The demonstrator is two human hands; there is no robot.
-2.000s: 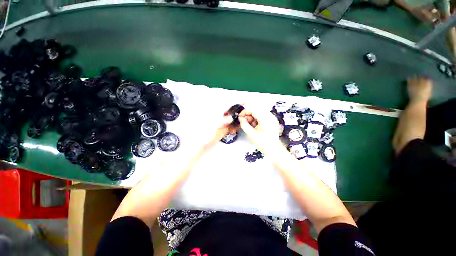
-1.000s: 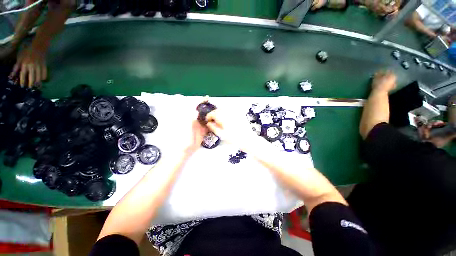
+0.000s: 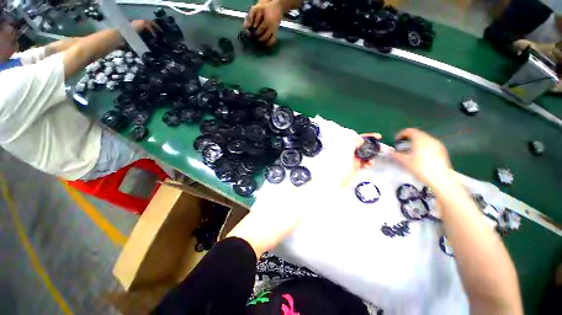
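Observation:
My left hand (image 3: 352, 169) holds a round black housing (image 3: 368, 148) above the white cloth (image 3: 333, 234). My right hand (image 3: 425, 157) is a little to the right of it, apart, pinching a small dark and silver piece (image 3: 403, 144). A ring with a pale star insert (image 3: 368, 192) lies on the cloth below my hands. A patch of tiny black clips (image 3: 395, 229) lies further down. More ring-and-insert pieces (image 3: 414, 208) lie at the right, partly hidden by my right forearm.
A large heap of black housings (image 3: 246, 135) lies left of the cloth. The green belt (image 3: 345, 74) carries scattered units. A co-worker's hand (image 3: 265, 23) reaches onto it; another worker sits at left. An open cardboard box (image 3: 151, 237) and red stool (image 3: 117, 191) stand below.
The view has swung left, showing the left worker and the box. My hands have moved apart, with my right hand now holding a separate small piece.

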